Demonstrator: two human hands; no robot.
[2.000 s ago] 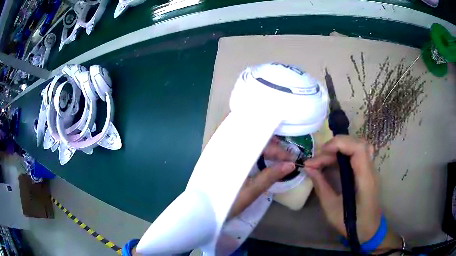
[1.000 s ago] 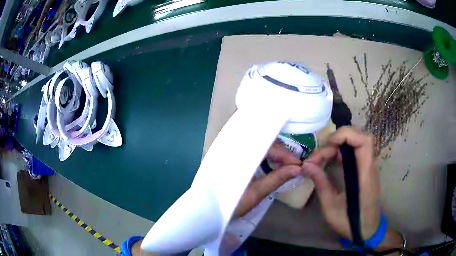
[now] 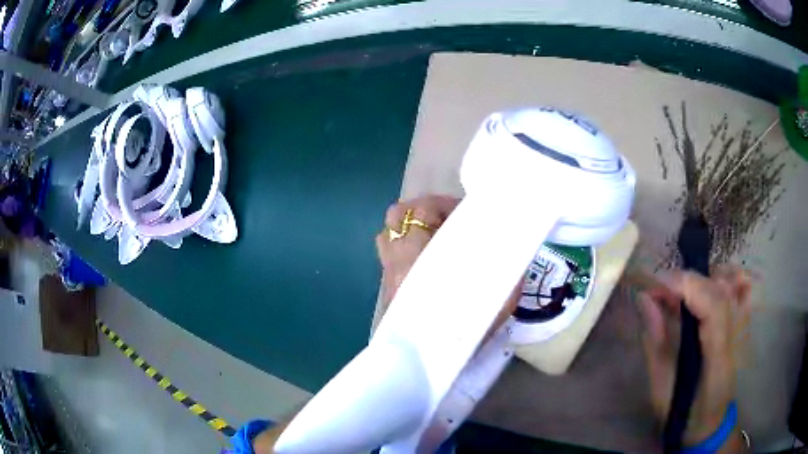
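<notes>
A white headphone [image 3: 443,293] stands in front of me, its closed ear cup [image 3: 547,173] on top. The open ear cup [image 3: 567,321] lies in a cream holding fixture [image 3: 616,266], showing a green circuit board [image 3: 580,259] and dark lead wires [image 3: 542,310]. My left hand [image 3: 409,244] is behind the headphone band at the fixture's left side, partly hidden; its grip cannot be seen fully. My right hand [image 3: 704,332], slightly blurred, holds the black soldering iron [image 3: 689,341] right of the fixture, tip pointing away over the heap.
A loose heap of thin brownish strands [image 3: 735,199] lies at the right of the beige mat [image 3: 496,84]. A green solder reel [image 3: 797,115] is at the right edge. Nested white and pink headphones [image 3: 159,177] lie on the green bench at left. A pale rail [image 3: 354,34] runs behind.
My right hand has moved right, away from the open cup, with the soldering iron. My left fingers have left the cup opening and show left of the band. The view has shifted slightly.
</notes>
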